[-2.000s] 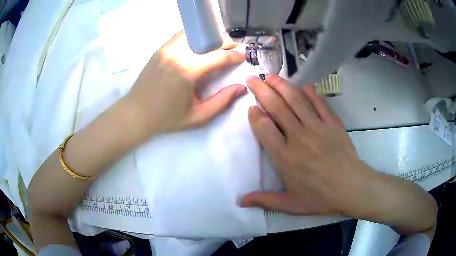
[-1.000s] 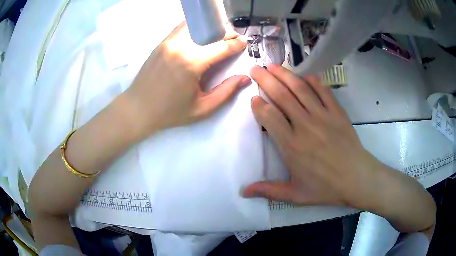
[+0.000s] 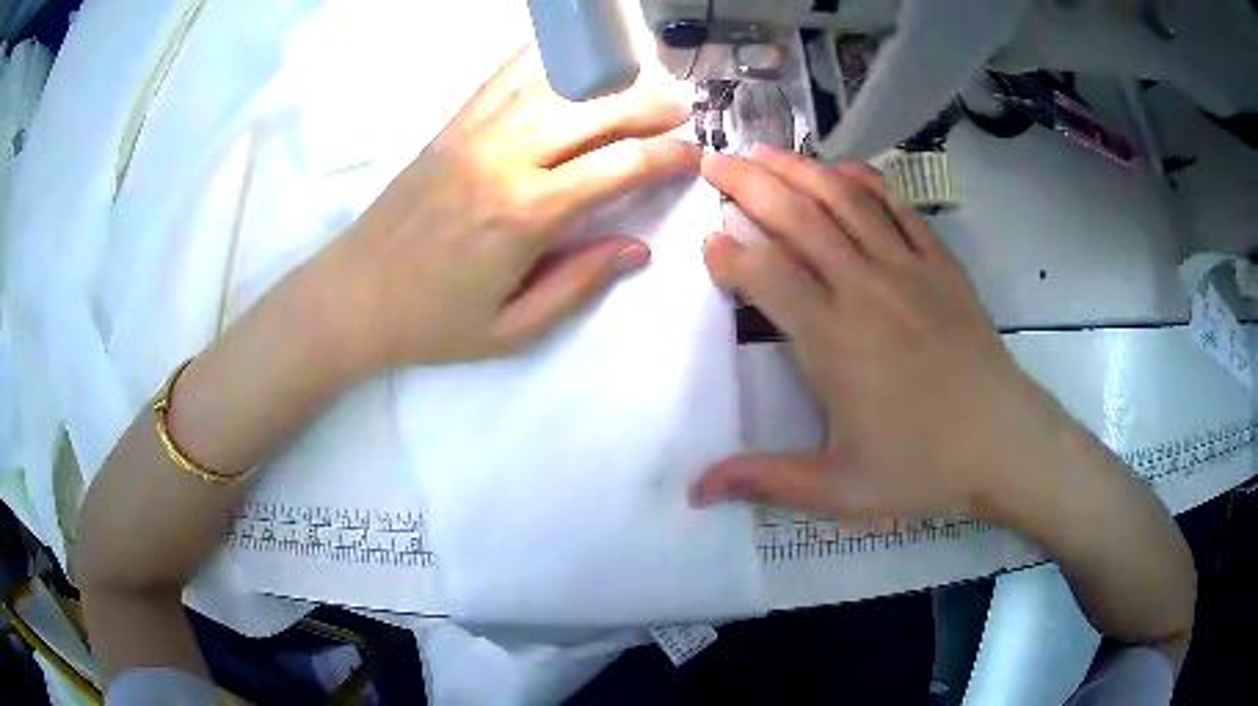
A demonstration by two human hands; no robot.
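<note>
A white cloth panel lies under both hands, runs up to the presser foot and hangs over the table's front edge. My left hand lies flat on the cloth, fingers spread, fingertips just left of the foot. My right hand rests palm down along the cloth's right edge, fingertips just below the foot, thumb apart lower down. Neither hand grips the cloth. A small white printed tag shows below the table edge. Glare hides the cloth near the lamp.
More white cloth covers the left side. The white machine head is above right, with a cream ribbed knob and a pink tool on the bed. A label strip lies at far right. A ruler runs along the front edge.
The cloth's lower edge has moved up a little. My right hand has shifted up slightly. My left fingers have spread, with one fingertip now near my right fingertips and the thumb lower.
</note>
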